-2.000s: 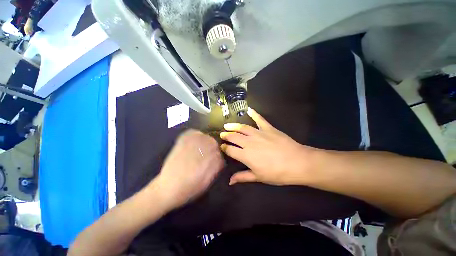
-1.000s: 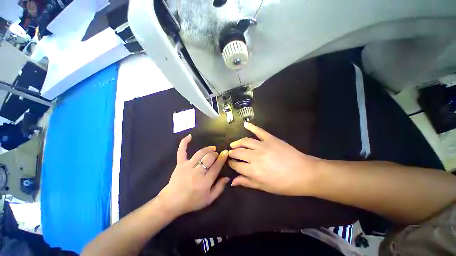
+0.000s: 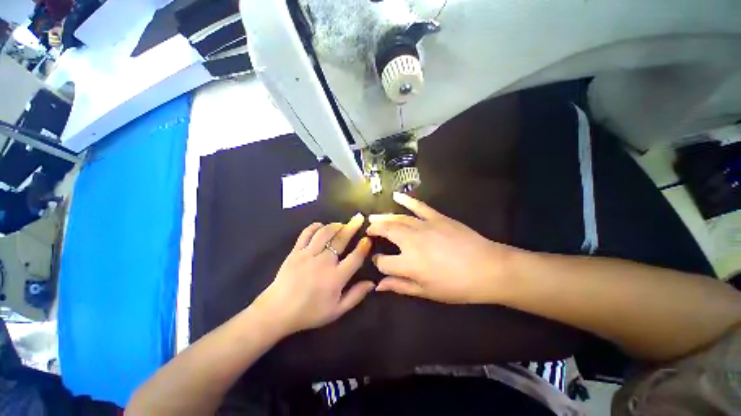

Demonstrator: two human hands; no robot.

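Observation:
A large dark garment panel (image 3: 252,244) lies flat under the sewing machine head. A white label (image 3: 300,188) lies on it left of the needle area. A pale strip (image 3: 587,179) runs down its right part. My left hand (image 3: 315,276), with a ring, rests on the panel just below the presser foot (image 3: 374,180), fingertips on the cloth. My right hand (image 3: 443,256) lies flat beside it, index fingertip close to the foot, fingers spread. The fingertips of both hands nearly meet. Neither hand visibly grips the cloth. The needle point is too small to make out.
The pale sewing machine arm (image 3: 520,49) with a ribbed tension dial (image 3: 403,79) spans the top. A blue sheet (image 3: 126,244) covers the left side. A white box (image 3: 134,93) with dark pieces stands at the upper left. A dark object (image 3: 715,175) lies at the far right.
My left hand has gone from a blurred, closed-looking pose to fingers spread on the cloth, and its fingertips are now nearer the foot. My right hand stays near the foot. The view has shifted.

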